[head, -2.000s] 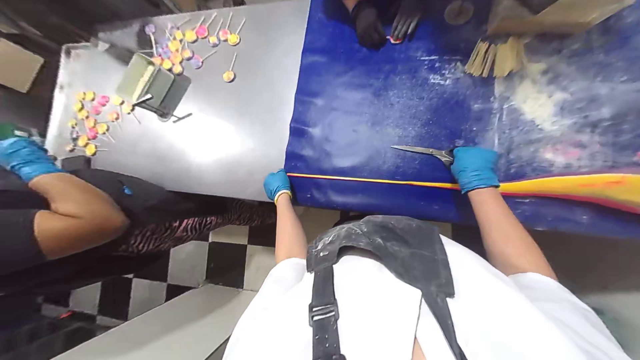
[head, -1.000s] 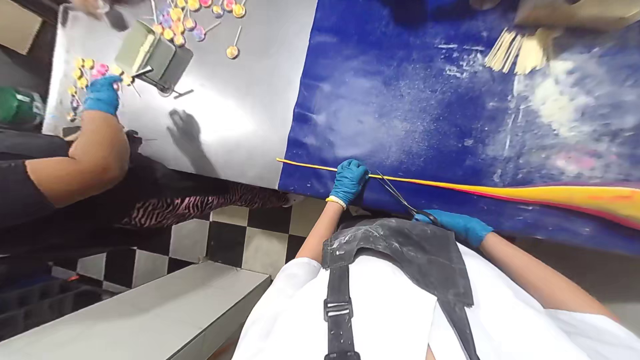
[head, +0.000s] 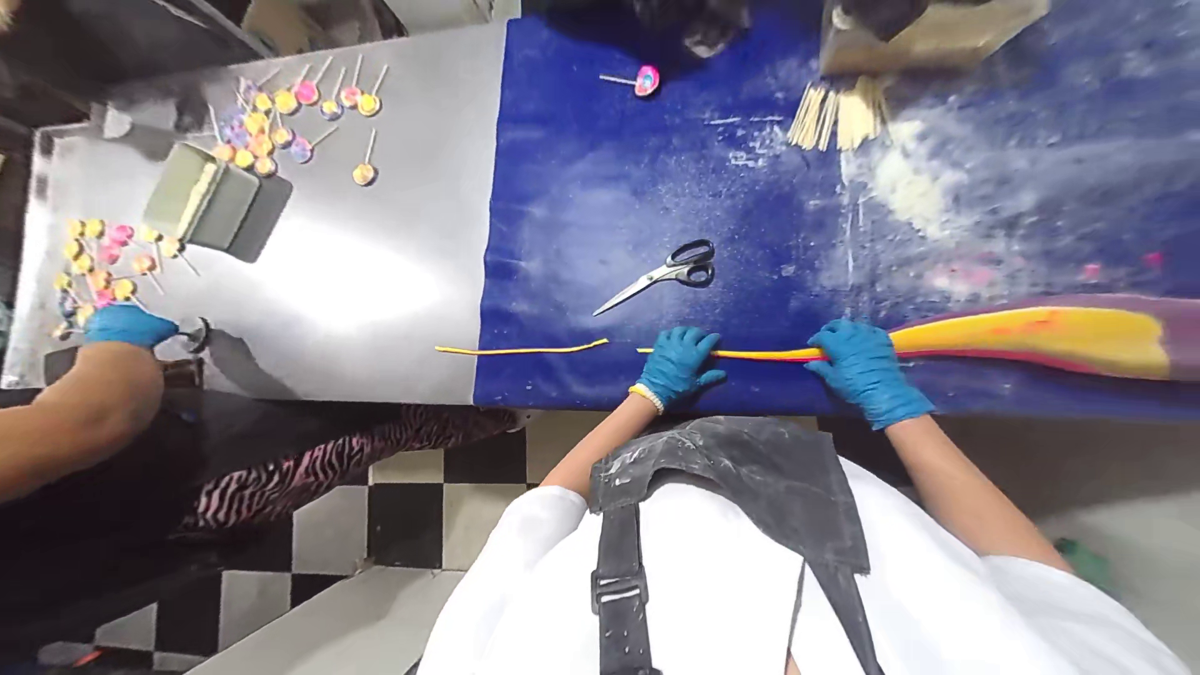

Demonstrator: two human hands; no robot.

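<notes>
A long rope of yellow and red candy (head: pixel 764 355) lies along the near edge of the blue mat and widens at the right into a thick yellow, red and purple mass (head: pixel 1050 339). My left hand (head: pixel 679 366), in a blue glove, rests over the rope near its thin end. Farther right, my right hand (head: pixel 867 370) lies on the rope where it starts to thicken. Whether the fingers grip the rope or only press on it is unclear. A separate thin yellow strip (head: pixel 525 352) spans the mat's left edge. Scissors (head: pixel 661 276) lie on the mat, beyond my left hand.
At the left, a co-worker's gloved hand (head: pixel 129 326) is beside lollipops (head: pixel 101 258) on the metal table (head: pixel 441 141). A grey-green container (head: pixel 202 202) stands there too. Farther back on the mat are one lollipop (head: pixel 647 81), sticks (head: pixel 837 116) and a cardboard box (head: pixel 937 37).
The scissors, in my right hand before, now lie on the mat. A thin strip now lies separate from the rope. Both my hands are farther right along the rope than two seconds ago.
</notes>
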